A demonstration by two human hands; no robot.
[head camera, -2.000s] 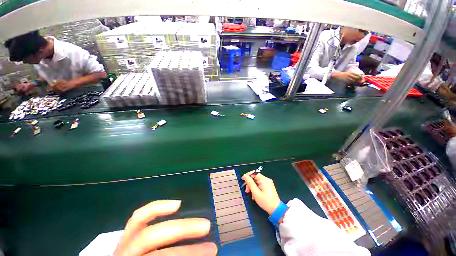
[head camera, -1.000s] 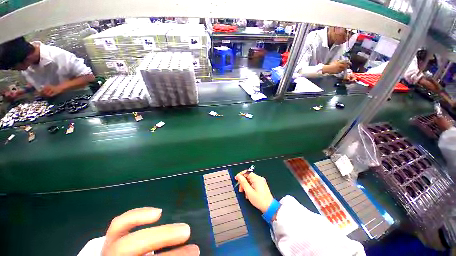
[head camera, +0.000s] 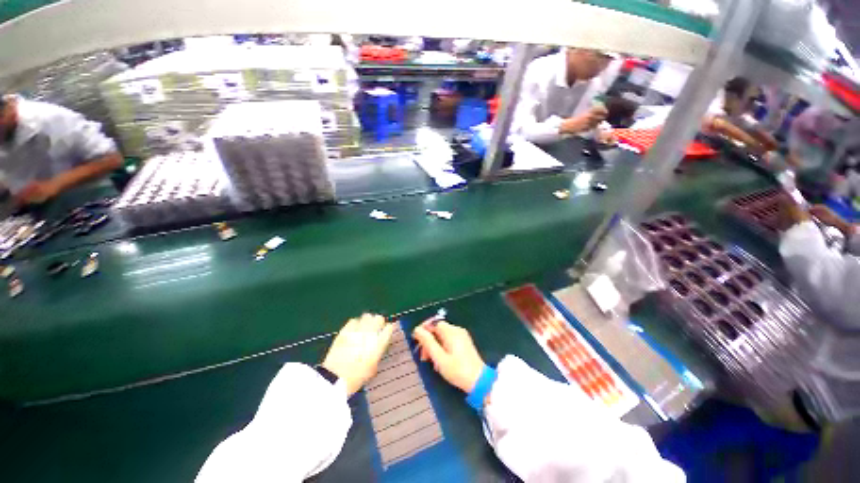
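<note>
A ladder-like sheet of tan-grey strips on blue backing [head camera: 404, 406] lies before me. My left hand [head camera: 356, 351], with a dark band at the wrist, is at the sheet's upper left edge, fingertips over its top; whether it grips anything is unclear. My right hand [head camera: 453, 355], with a blue wrist band [head camera: 482, 387], is just right of the sheet's top. Its fingers are closed on a small dark-and-white piece [head camera: 438, 319], too small and blurred to name surely.
An orange-red label sheet [head camera: 571, 351] and a second strip sheet [head camera: 622, 347] lie right, with a clear bag [head camera: 630, 269] by the metal post and a blister tray [head camera: 707, 283]. Small modules [head camera: 382, 216] lie on the green belt [head camera: 311, 302]. Other people work around.
My left hand has moved from the lower left, open and near the camera, up to the sheet's top edge. My right hand stays beside the sheet. The view has turned right.
</note>
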